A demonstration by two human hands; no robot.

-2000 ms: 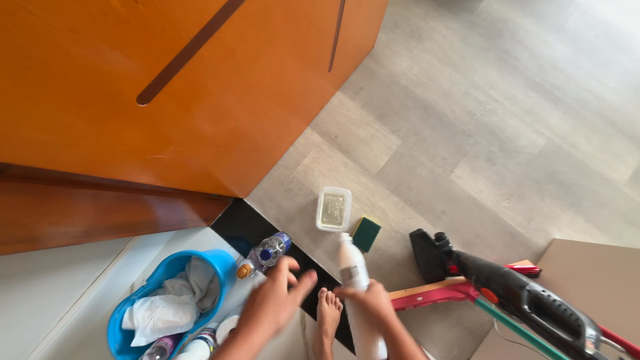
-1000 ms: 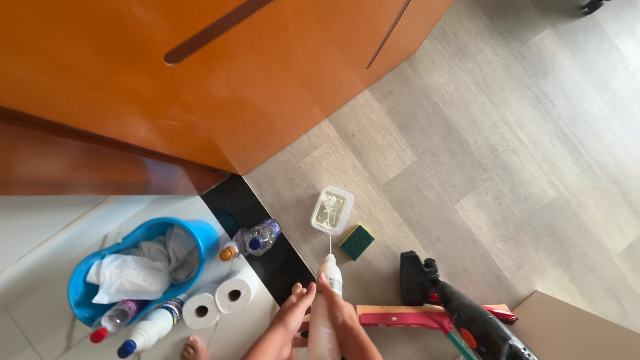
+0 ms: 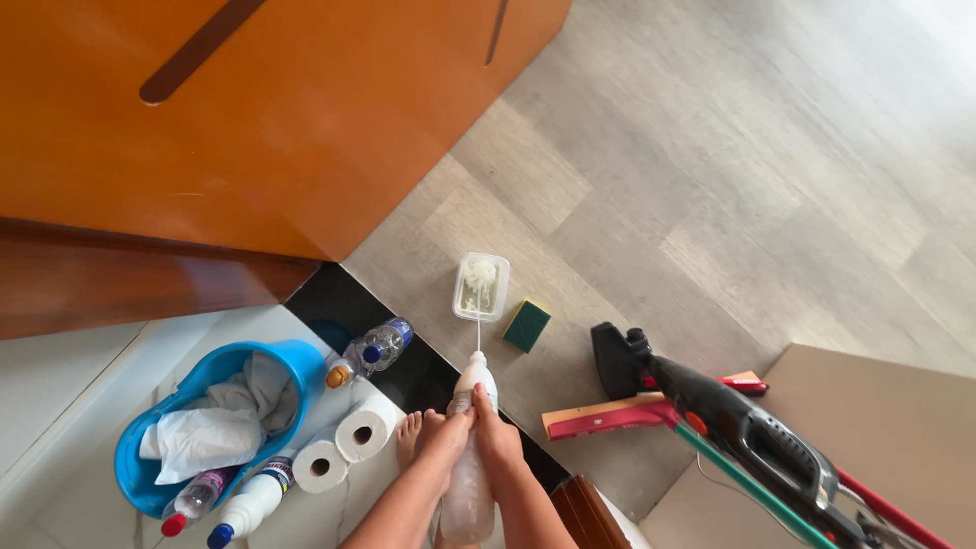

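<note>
Both my left hand (image 3: 444,435) and my right hand (image 3: 497,436) grip a translucent white plastic bottle (image 3: 468,488), one from each side, near its neck. The bottle's tip points away from me, and a thin white stream runs from it into a clear plastic tub (image 3: 482,287) on the wood-look floor. White liquid lies in curls and a small heap over the clear liquid in the tub. Close to the tub's right side lies a green and yellow scouring sponge (image 3: 526,326), not touching it.
A blue basin (image 3: 293,352) with cloths, several bottles (image 3: 259,499) and two paper rolls (image 3: 364,431) stand at left. An orange wooden door (image 3: 252,145) fills the upper left. At right are a black stick vacuum (image 3: 732,404), a red squeegee (image 3: 602,419) and a beige panel (image 3: 862,427).
My left hand, apart from the bottle two seconds ago, now grips it with my right. The stream, absent in the first frame, runs into the tub, where more white liquid has gathered.
</note>
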